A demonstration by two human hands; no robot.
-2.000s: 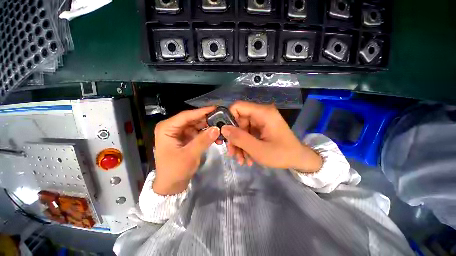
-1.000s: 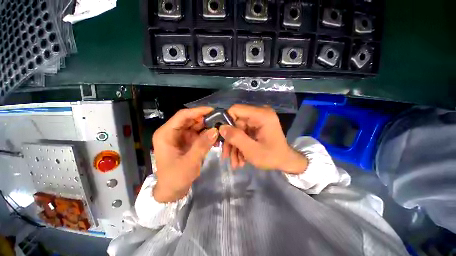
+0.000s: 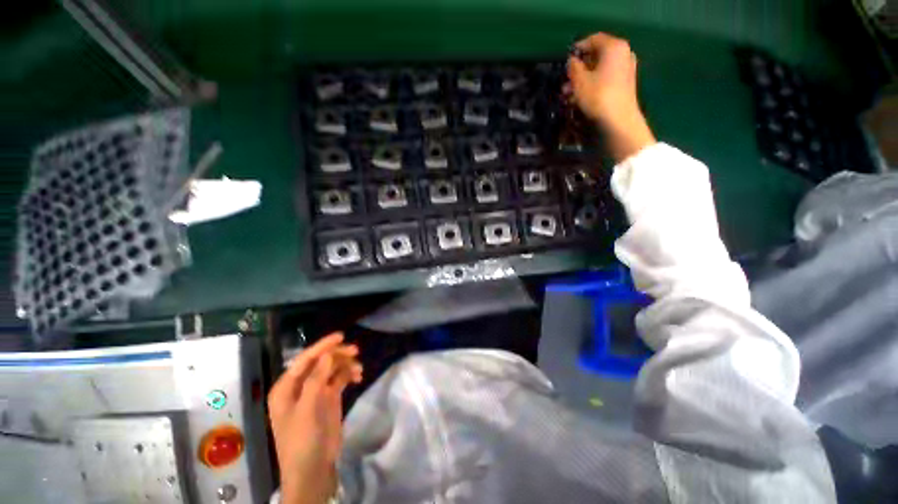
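Observation:
The black blister tray lies on the bench, its square pockets holding metallic-faced housings with round centre holes. My right hand is over the tray's far right corner, fingers pinched on a small dark piece, apparently the housing; it is mostly hidden by the fingers and blurred. My left hand is low, at the bench's near side beside the machine, fingers a little apart, with nothing seen in it. A clear film with a small dark ring hangs over the bench edge.
Stacked clear part trays and crumpled white wipe lie left. The press machine with its red-orange button stands near left. A second black tray lies right. A blue stool and another person's sleeve are near right.
My hands have parted. The right hand has moved far forward to the tray's far corner with the dark piece; the left has let go and dropped back left. The view has tilted up, showing more tray.

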